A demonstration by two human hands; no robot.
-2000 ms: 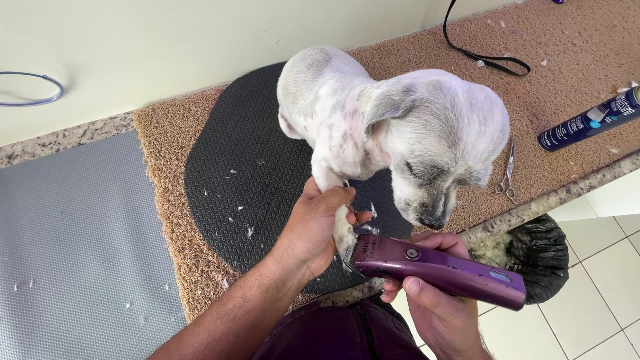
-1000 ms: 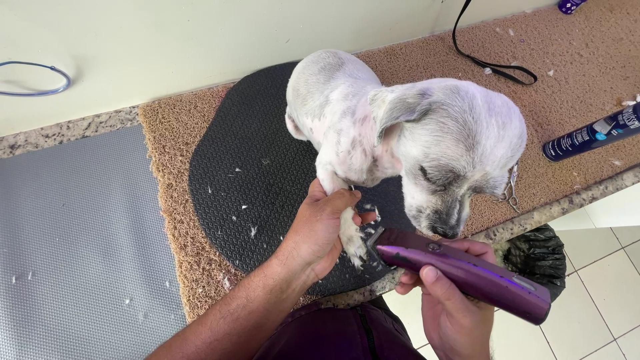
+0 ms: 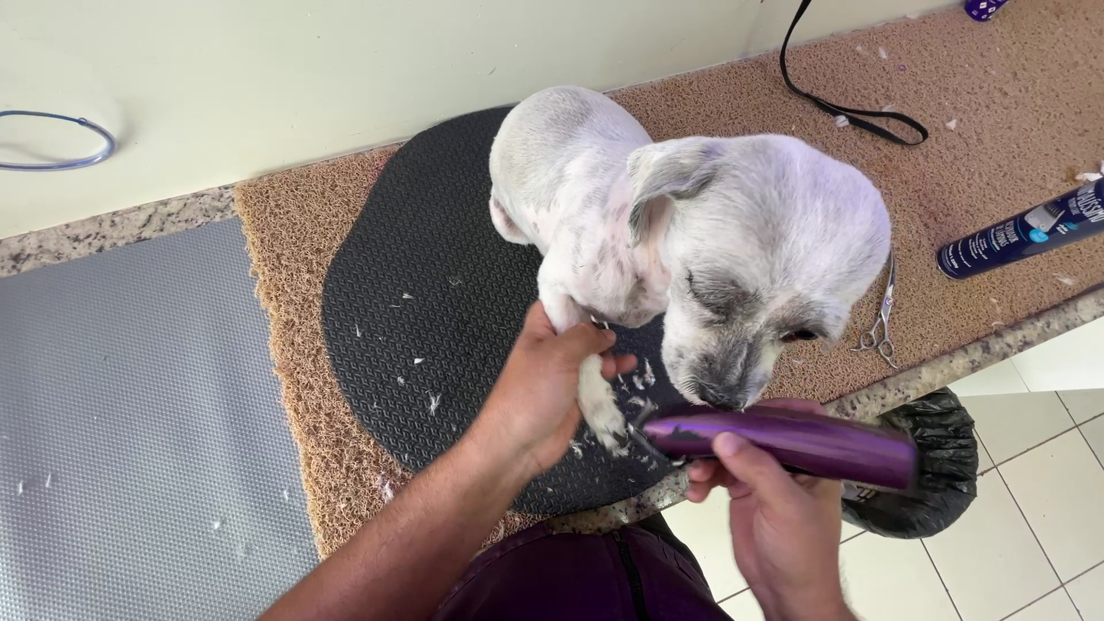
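A small white and grey dog [image 3: 768, 250] with a closely clipped coat is on a black textured mat [image 3: 414, 285]. My left hand [image 3: 548, 392] is closed around one of its front legs, and the paw [image 3: 604, 410] hangs below my fingers. In my right hand [image 3: 776, 509] is a purple cordless hair clipper [image 3: 802, 444]. Its blade end lies just right of the paw, with a small gap between them. The dog's muzzle is right above the clipper body, and I cannot tell whether they touch. Loose white hair tufts lie around the paw.
A brown looped mat [image 3: 293, 371] covers the granite counter [image 3: 112, 226], beside a grey textured mat [image 3: 129, 414]. Scissors [image 3: 881, 323], a dark blue spray can [image 3: 1018, 228] and a black strap [image 3: 849, 110] lie on the right. A bin with a black bag [image 3: 940, 466] stands below the counter edge.
The clipper blade, at the paw two seconds ago, has moved off it to the right, and the clipper has turned in my right hand. My left hand keeps its hold on the leg.
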